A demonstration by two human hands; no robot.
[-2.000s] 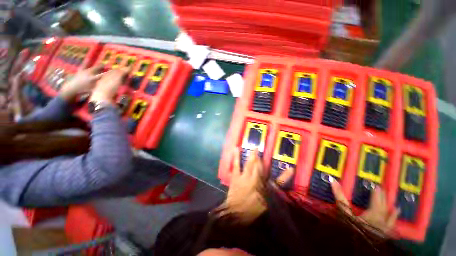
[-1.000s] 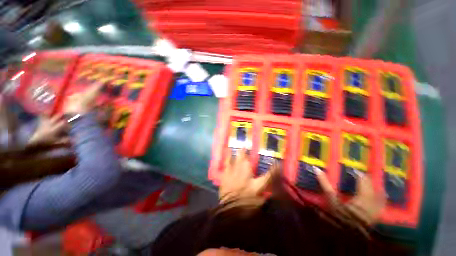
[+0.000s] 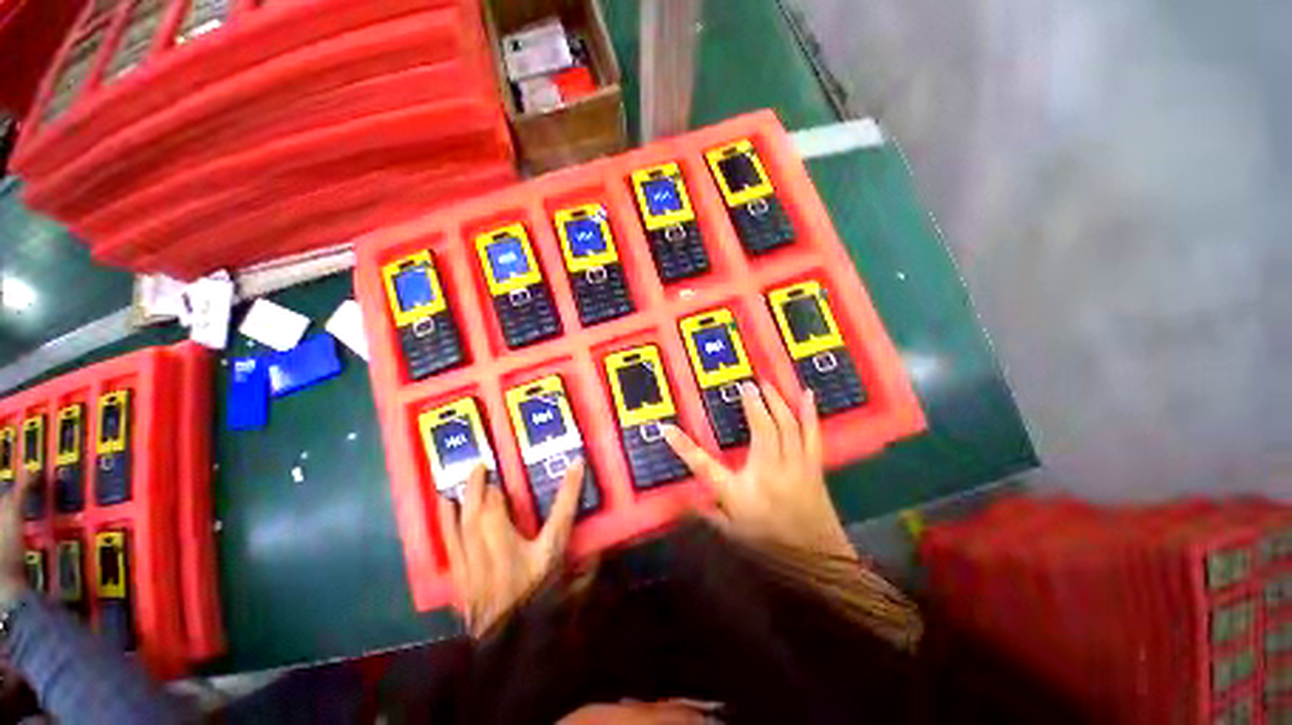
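Observation:
A red phone tray (image 3: pixel 636 319) lies tilted on the green workbench with keypad phones face up in two rows. Back-row screens are blue, such as the phone (image 3: pixel 520 290), except the dark phone (image 3: pixel 748 194) at the right end. In the front row the two left phones show white screens, the middle phone (image 3: pixel 642 411) is dark, the fourth (image 3: pixel 720 371) is blue and the right one (image 3: pixel 816 347) is dark. My left hand (image 3: pixel 503 555) rests its spread fingers on the two left front phones. My right hand (image 3: pixel 772 475) has its fingers on the middle and fourth phones' keys.
White and blue batteries (image 3: pixel 306 364) lie left of the tray. A tall red tray stack (image 3: pixel 284 128) stands behind, beside an open cardboard box (image 3: pixel 568 139) and a metal post (image 3: pixel 670 64). A neighbour's tray (image 3: pixel 177 496) and sleeve are at left; floor stacks (image 3: pixel 1077 595) at lower right.
The view has swung right, bringing in the floor stacks. The second and fourth front phones, dark before, now show lit screens. Both hands are still on the front row.

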